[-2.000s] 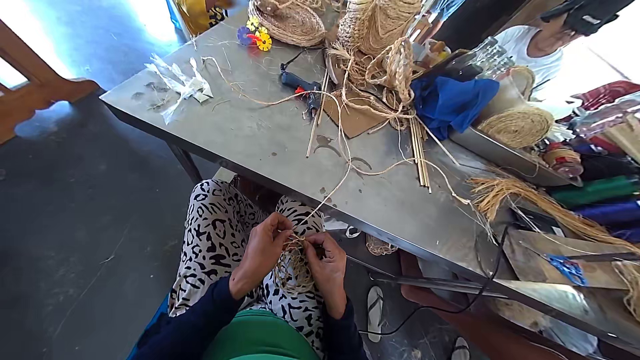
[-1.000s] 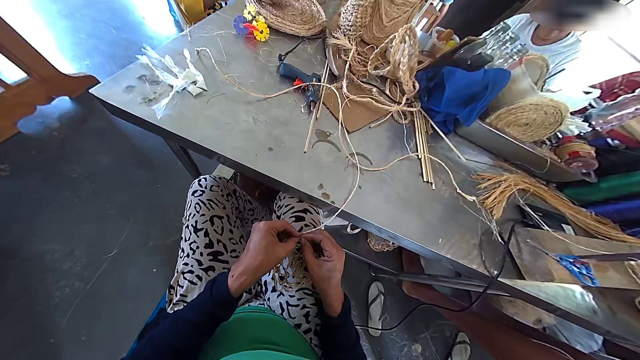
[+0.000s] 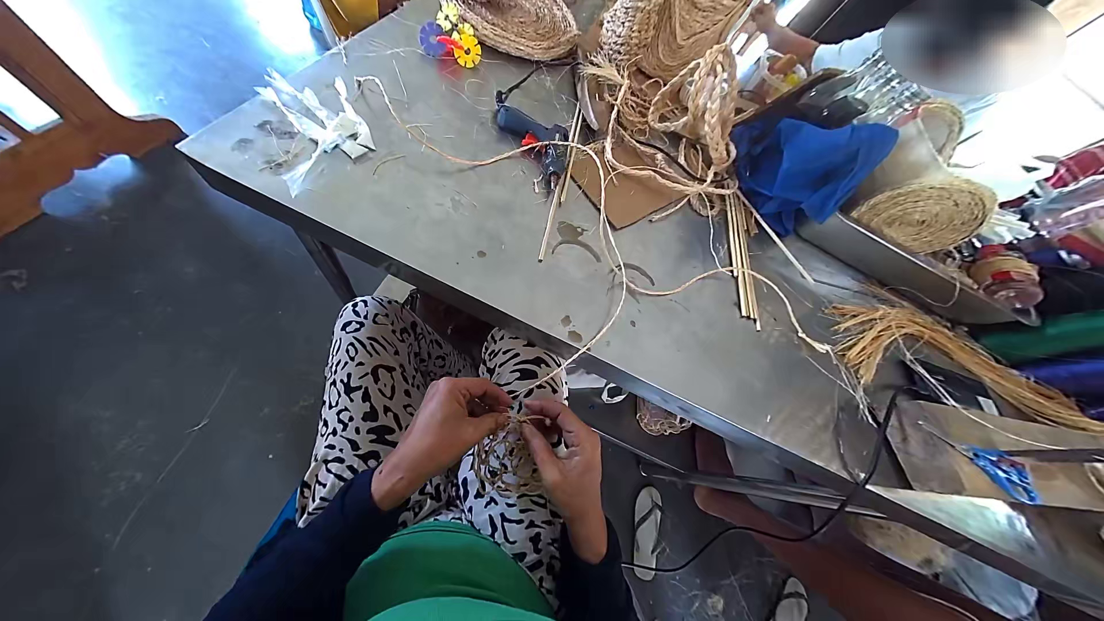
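Note:
Above my lap, my left hand (image 3: 448, 429) pinches the upper part of a small openwork piece of natural-fibre cord (image 3: 504, 461). My right hand (image 3: 565, 457) grips the same piece from the other side, thumb and forefinger close to the left fingertips. The piece's looped lower part hangs between the hands over the patterned trousers. From the fingertips a thin fibre cord (image 3: 623, 289) runs up onto the grey table (image 3: 414, 224), where it curves in long loops towards the braided fibre coils. Fine detail at the fingertips is too small to tell.
On the table lie a glue gun (image 3: 530, 128), thin sticks (image 3: 742, 259), white plastic strips (image 3: 332, 129), a blue cloth (image 3: 811, 164), braided coils (image 3: 526, 26) and loose raffia-like fibre (image 3: 949, 354). A black cable (image 3: 811, 535) hangs past the table edge. Another person's hand (image 3: 763, 17) is at the far side.
My hands stay together at the cord piece, with small shifts of the fingers. The loose cord on the table has shifted slightly.

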